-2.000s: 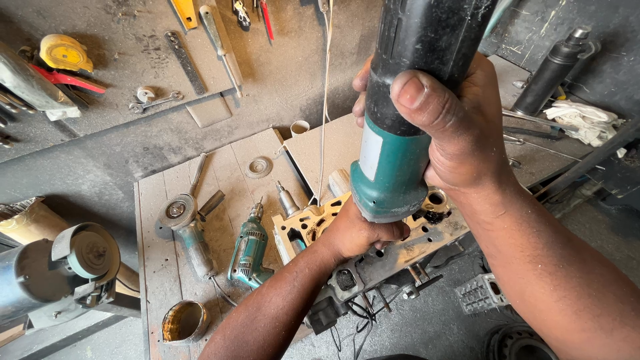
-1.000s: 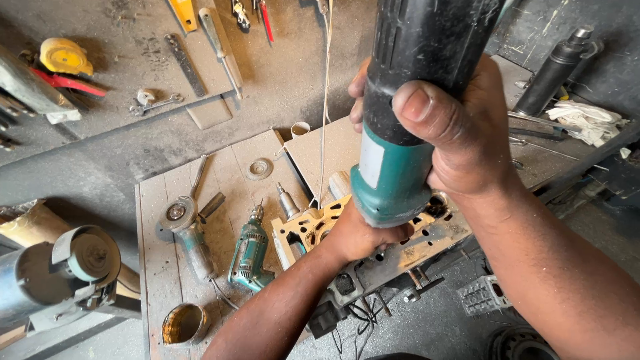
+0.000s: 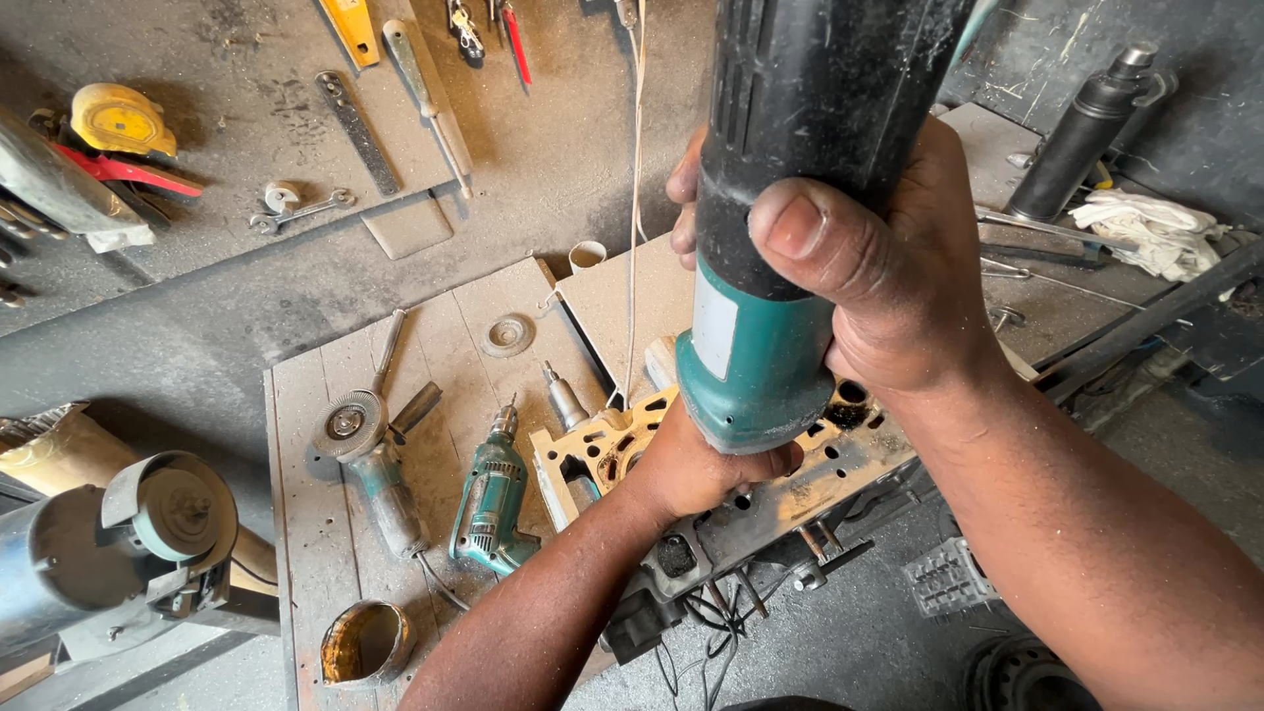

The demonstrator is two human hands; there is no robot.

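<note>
My right hand (image 3: 879, 267) is wrapped around the black and teal body of a power tool (image 3: 755, 355), thumb across its front. The tool is held upright over a metal cylinder head (image 3: 770, 513) with yellowish patches, and its working end is out of sight. Below the tool, my left hand (image 3: 706, 454) rests at the cylinder head, partly covered by the teal housing; its fingers are mostly hidden, so what they grip does not show. A teal electric drill (image 3: 494, 499) and an angle grinder with a wire wheel (image 3: 370, 459) lie on the wooden bench (image 3: 449, 346) to the left.
A bench grinder (image 3: 173, 513) stands at the left, near a stained open can (image 3: 365, 642). Hand tools, including a tape measure (image 3: 123, 118), hang or lie at the back. A black bottle (image 3: 1076, 138) and white gloves (image 3: 1155, 232) are at the right; a ribbed metal part (image 3: 948, 578) lies on the floor.
</note>
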